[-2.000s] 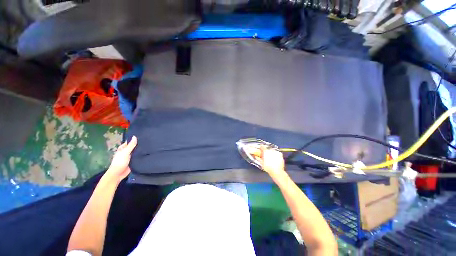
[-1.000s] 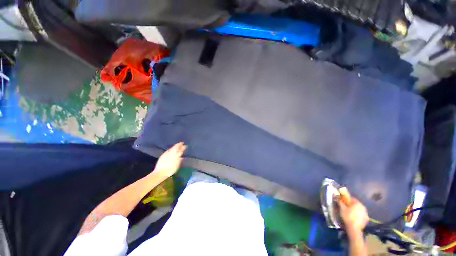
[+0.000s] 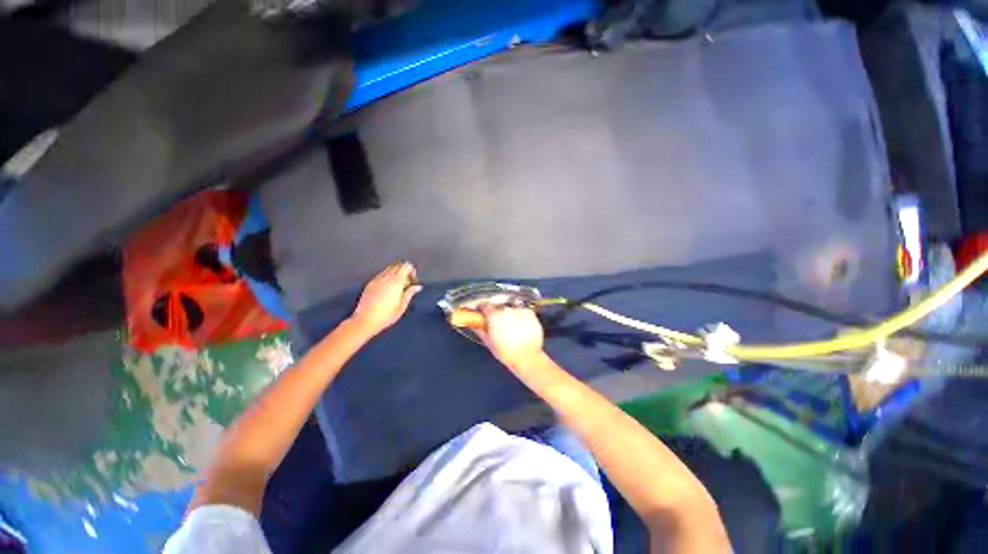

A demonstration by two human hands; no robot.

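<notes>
Dark navy trousers (image 3: 406,384) lie flat along the near side of the grey padded table cover (image 3: 563,162). My right hand (image 3: 511,333) is closed on the tan-orange handle of the steam iron (image 3: 493,293), which sits on the cloth with its tip to the left. My left hand (image 3: 388,299) is just left of the iron, at the upper edge of the trousers. Its fingers are blurred, and whether they pinch the cloth cannot be told. The iron covers part of the cloth.
A yellow steam hose (image 3: 807,352) and black cord (image 3: 748,290) run right from the iron. A padded arm (image 3: 184,141) is at upper left, beside a blue object (image 3: 455,52). An orange-red bag (image 3: 179,265) is left of the table. Dark cloth lies at the far edge.
The iron in my right hand has moved from the right end far to the left. My left hand has moved from the near edge to the cloth's upper edge. The view has turned.
</notes>
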